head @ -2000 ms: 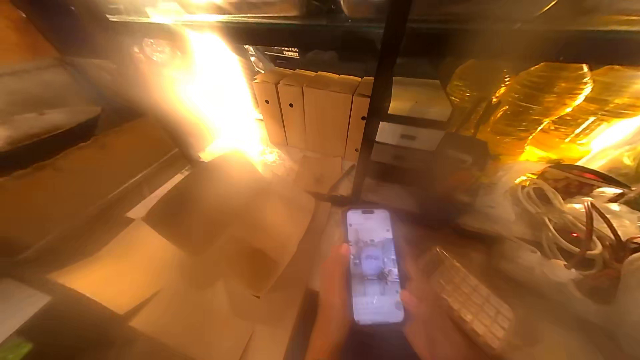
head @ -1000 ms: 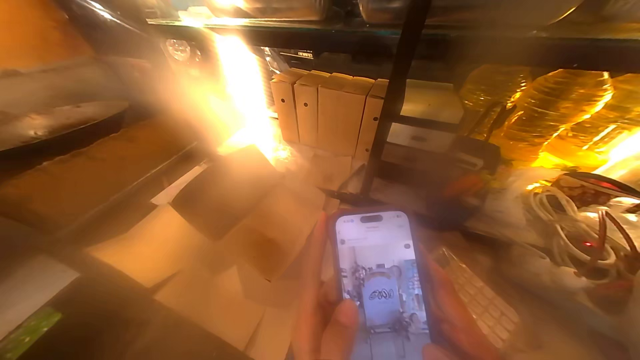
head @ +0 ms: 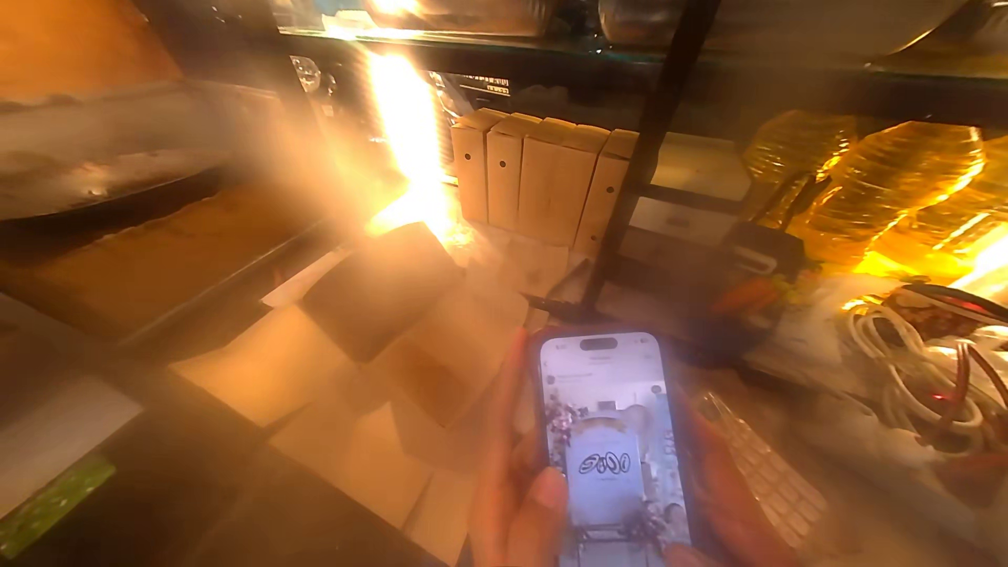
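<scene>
A smartphone (head: 610,441) with a lit screen showing a picture stands upright in the lower middle of the view. My left hand (head: 524,488) grips its left edge, the thumb lying over the side of the screen. Around the right edge is my right hand (head: 732,488), its thumb tip at the bottom of the screen. An open cardboard box (head: 339,425), its flaps spread, lies left of my left hand. Just beyond my right hand rests a white keyboard-like tray of small squares (head: 776,465), blurred.
Several upright cardboard boxes (head: 555,177) stand behind a dark shelf post (head: 642,173). Coiled white cables (head: 906,386) lie at the right, below yellow clear plastic bottles or wrapping (head: 898,181). A bright glare covers the back left. A green item (head: 59,504) is at the lower left.
The phone and both hands are nearer to the camera than two seconds ago. The picture on the screen has become larger. The view has shifted slightly left.
</scene>
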